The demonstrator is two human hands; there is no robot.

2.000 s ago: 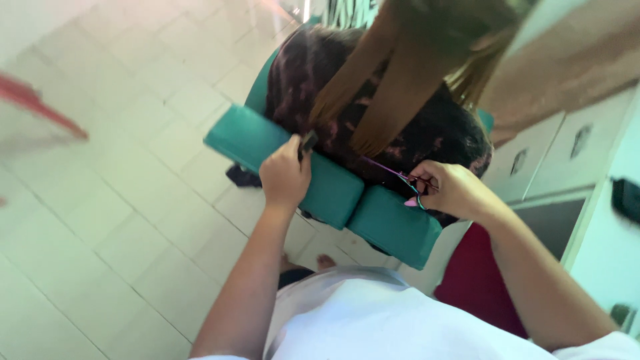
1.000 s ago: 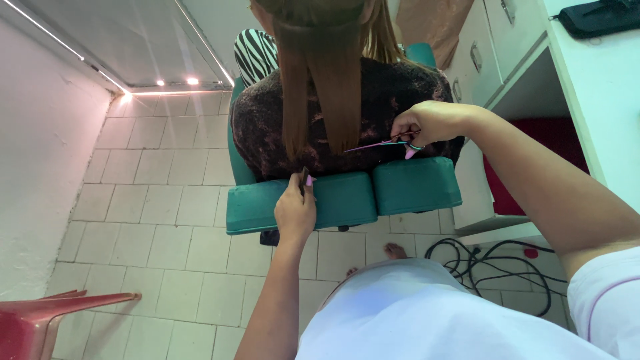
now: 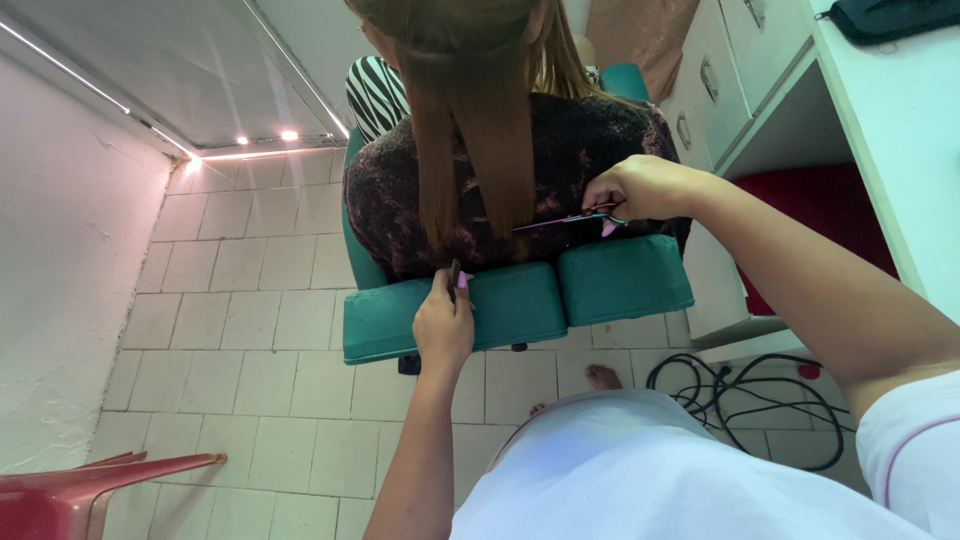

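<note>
A seated person with long straight brown hair (image 3: 499, 157) faces away from me, a dark mottled cloth (image 3: 585, 142) over the shoulders. My left hand (image 3: 444, 315) holds a dark comb (image 3: 454, 276), mostly hidden by the fingers, over the teal padded chair back (image 3: 517, 304). Just above it end the tips of the left hair section. In my right hand (image 3: 637, 191) are hair-cutting scissors (image 3: 559, 222) with iridescent handles, their blades pointing left at the ends of the right section. Whether the blades are apart is not clear.
White drawers (image 3: 705, 90) and a white counter (image 3: 892, 112) with a black zip case (image 3: 885, 19) stand at the right. Coiled black cable (image 3: 720, 405) lies on the tiled floor near a bare foot (image 3: 602, 377). A red plastic chair (image 3: 52, 495) is at the lower left.
The view has turned a lot since two seconds ago. Both hands still hold the comb and the scissors. The scissors stay near the hair ends; no clear change in the hair is seen.
</note>
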